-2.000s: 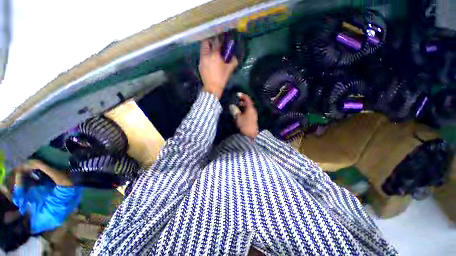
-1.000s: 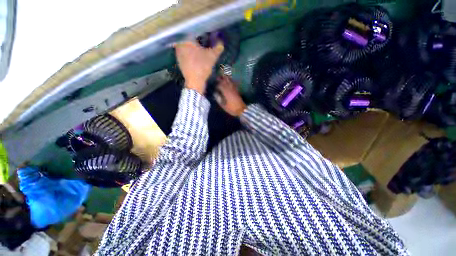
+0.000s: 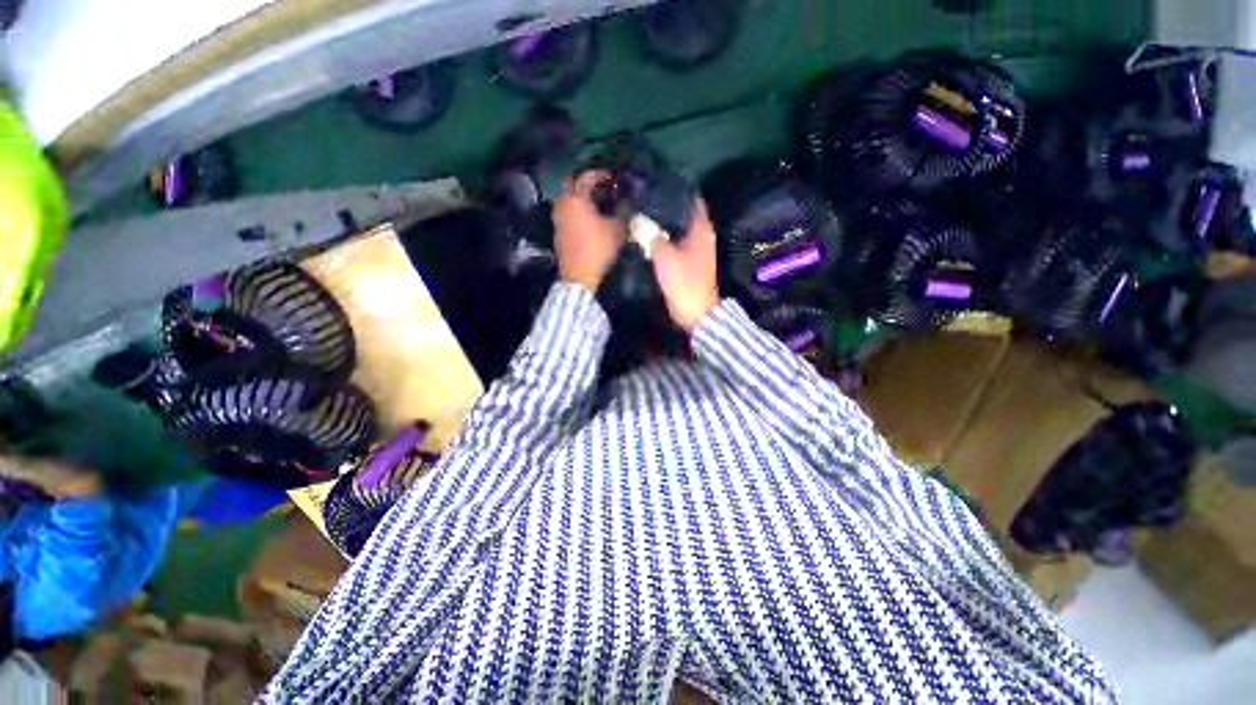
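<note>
A black round fan housing [image 3: 634, 172] is held between my two hands above the bench in the middle; its details are blurred. My left hand [image 3: 588, 234] grips its left side. My right hand [image 3: 685, 262], with a white wrap on a fingertip, grips its right side. Black ribbed fan housings [image 3: 782, 234] with purple battery cells lie to the right of my hands. More ribbed housings [image 3: 283, 331] are stacked on a tan cardboard sheet [image 3: 400, 324] at the left.
Several black fans [image 3: 544, 55] lie at the back under a raised shelf [image 3: 317, 83]. An open brown carton [image 3: 950, 393] is at the right, with a black bundle [image 3: 1109, 475] on it. A person in blue [image 3: 90, 558] is at the lower left.
Both hands have come together around the black housing, the left one moving right and nearer. The view has shifted, showing more fans at the back. A purple piece now shows by the cardboard sheet.
</note>
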